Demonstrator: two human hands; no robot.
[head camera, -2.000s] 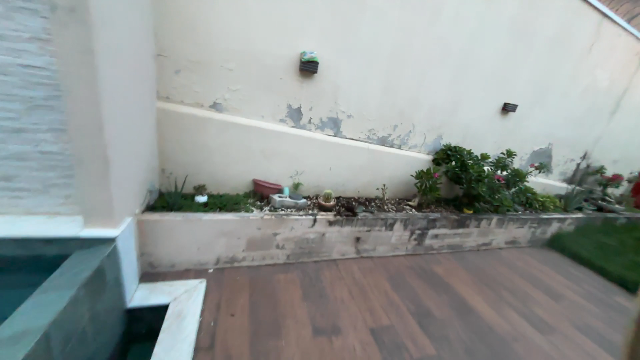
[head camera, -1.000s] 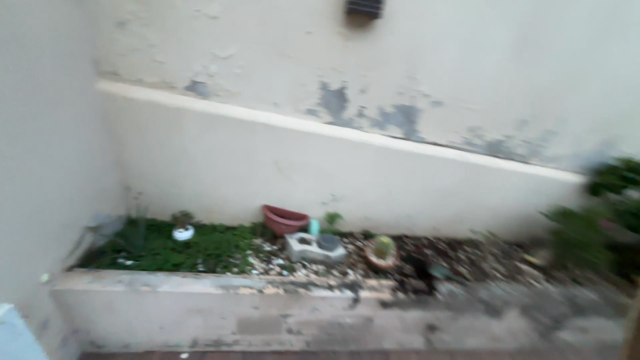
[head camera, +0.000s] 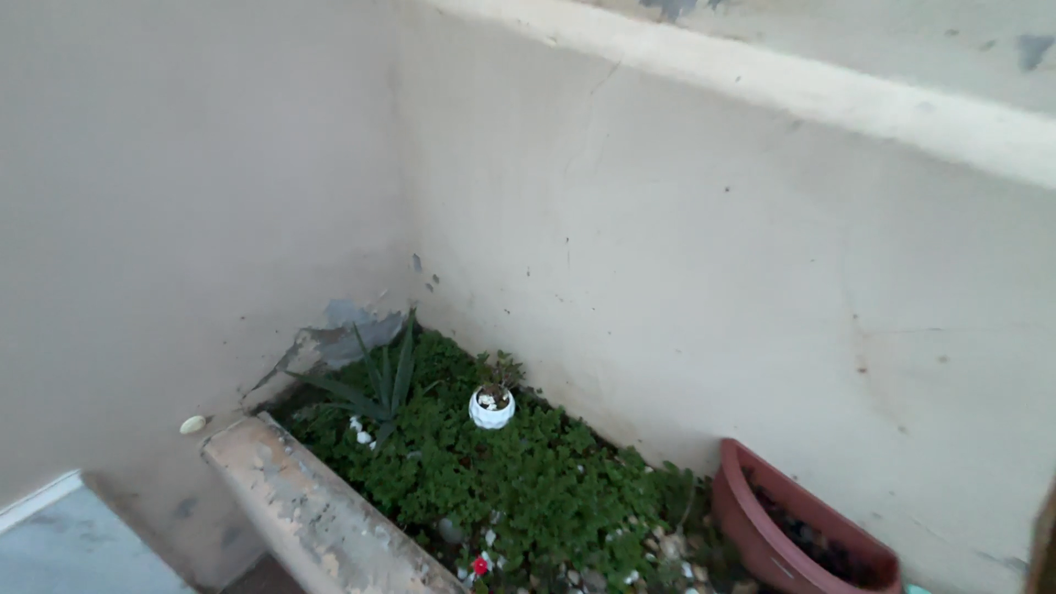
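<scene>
Neither my left hand nor my right hand shows in the head view. A small white pot holding a little plant stands among low green ground cover in a raised garden bed. To its left grows a spiky, aloe-like plant. At the lower right a reddish-brown plastic planter, with dark matter inside, rests against the wall. A small red flower lies or grows near the bed's front edge, among pale stones; I cannot tell which.
The bed's low masonry wall has peeling paint. Two tall plastered walls meet in a corner behind the bed, and the left one is flaking near its foot. A pale stone slab lies at the lower left.
The view has moved much closer to the bed's left corner. The white pot and the planter now appear near, while the leafy bushes and wall fixtures at the right have left the view.
</scene>
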